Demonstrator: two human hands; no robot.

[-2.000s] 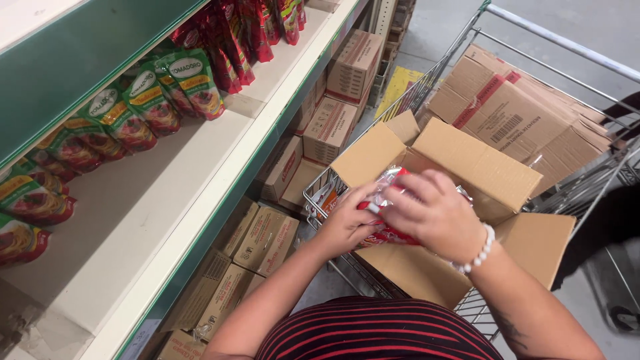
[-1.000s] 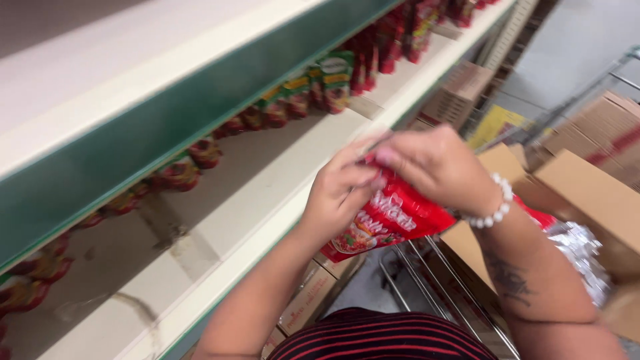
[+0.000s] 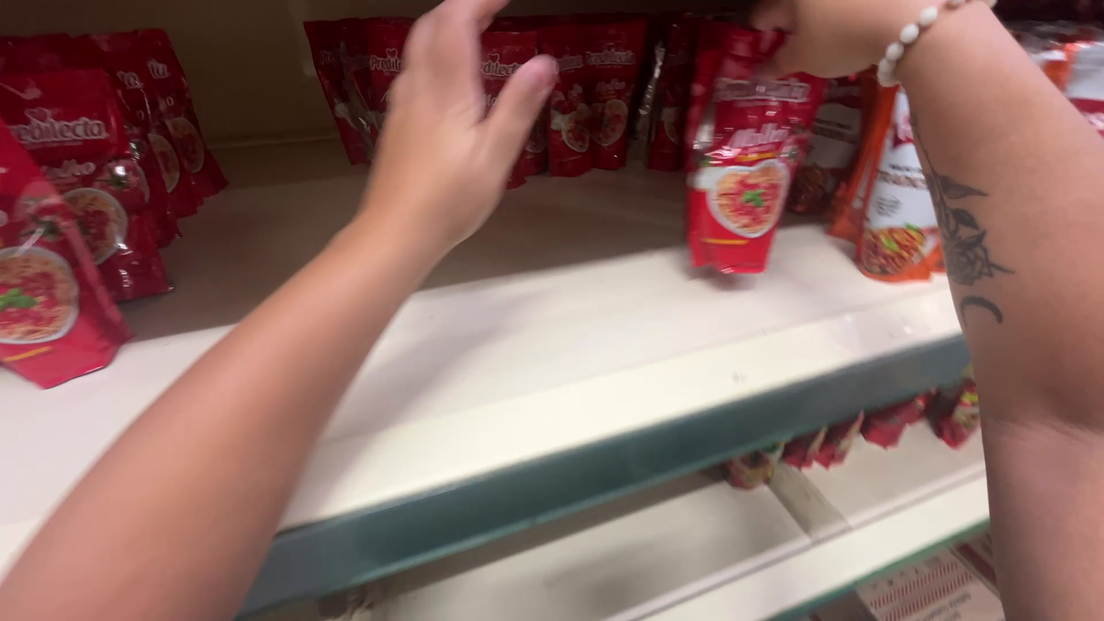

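My right hand [image 3: 815, 39], with a white bead bracelet at the wrist, grips the top of a red sauce pouch [image 3: 749, 172]. That pouch is upright at the front of the upper shelf; whether its base bears on the shelf I cannot tell. My left hand [image 3: 457, 121] is raised over the shelf, fingers spread, holding nothing, in front of a back row of red pouches [image 3: 595, 103]. More red pouches [image 3: 82, 181] stand at the left. An orange and white pouch [image 3: 901, 198] stands just right of the held one, partly behind my forearm.
The white shelf [image 3: 517, 345] has a green front edge [image 3: 517, 492]. Below it, a lower shelf [image 3: 604, 552] bears small red pouches [image 3: 893, 418] towards the right. A cardboard box [image 3: 931, 595] shows at the bottom right.
Both hands held a red pouch together a second ago, near the cart and its open box. Now my left hand is off it and my right hand has it at the upper shelf. The view has swung to the shelf.
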